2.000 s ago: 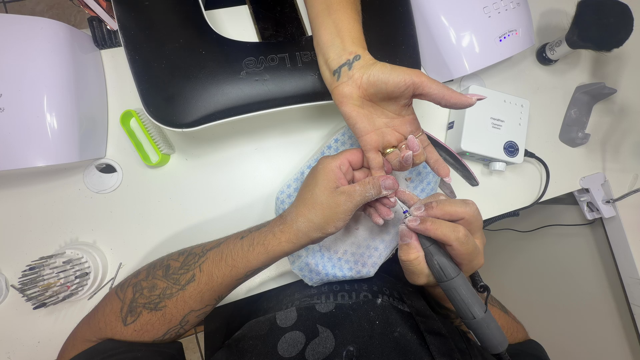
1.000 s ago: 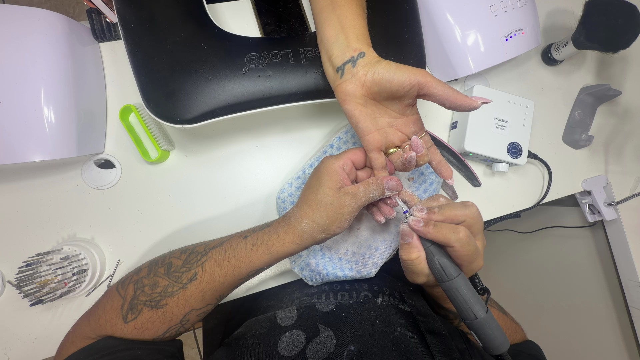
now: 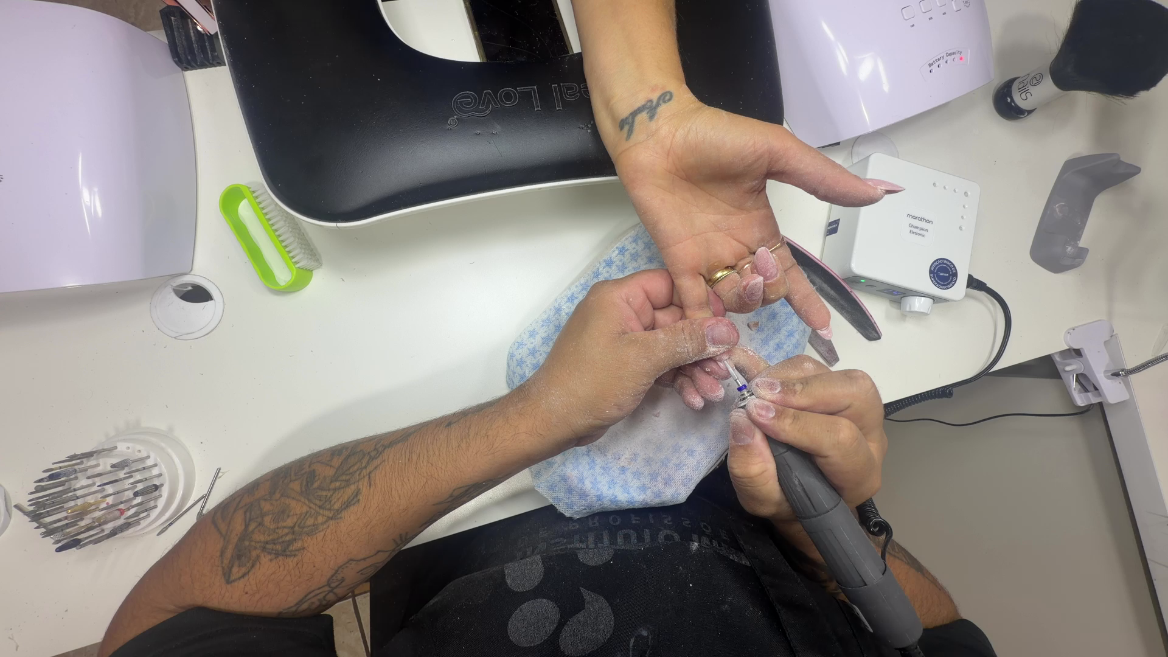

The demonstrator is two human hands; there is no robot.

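My left hand (image 3: 630, 351), dusted white, grips a finger of another person's hand (image 3: 716, 192), which lies palm up with rings and long nails. In my right hand (image 3: 812, 429) is a grey electric nail drill handpiece (image 3: 849, 547), held like a pen. Its thin metal bit (image 3: 734, 372) with a blue band points at the gripped fingertip; whether it touches the nail cannot be told. Beneath the hands lies a blue-and-white star-patterned cloth (image 3: 630, 465). A curved nail file (image 3: 839, 292) is partly hidden behind the other person's fingers.
Around the hands are a black armrest (image 3: 411, 137), a white drill control box (image 3: 903, 228) with a coiled cord, two nail lamps (image 3: 91, 146), (image 3: 881, 55), a green nail brush (image 3: 265, 237), a round holder of drill bits (image 3: 100, 493), a black dust brush (image 3: 1086, 55) and a grey cradle (image 3: 1077, 210).
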